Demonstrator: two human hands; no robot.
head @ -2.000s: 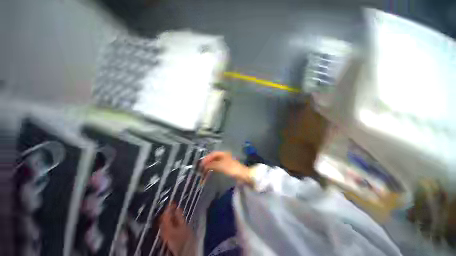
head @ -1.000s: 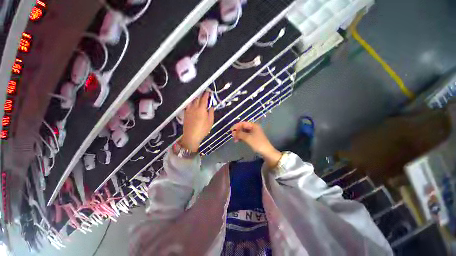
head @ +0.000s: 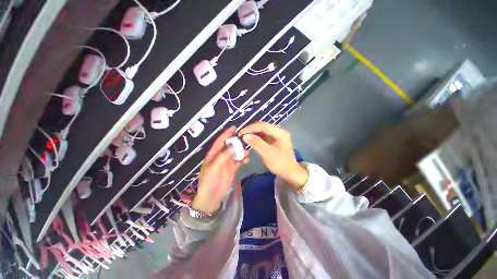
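Note:
A small white watch head (head: 236,148) is in front of my body, away from the shelf boards. My left hand (head: 217,169) holds it in the fingertips from the left and below. My right hand (head: 275,150) has its thumb and index finger on the upper right edge of the watch head. The fingers hide part of it, and no lead can be made out on it. More white watch heads on charging leads lie on the black rack shelf (head: 182,98) to the left. Loose white lead tips (head: 271,67) lie on the shelf further up.
Pink and white watch straps (head: 82,245) hang at the lower left. White trays (head: 332,22) stand at the rack's far end. A yellow line (head: 379,73) crosses the grey floor. Another rack of black shelves (head: 408,212) is at the lower right, with a blurred brown shape above it.
My left hand has come off the shelf, down towards my body, and now holds a white watch head. My right hand has moved slightly up and left to meet it. The view has shifted slightly.

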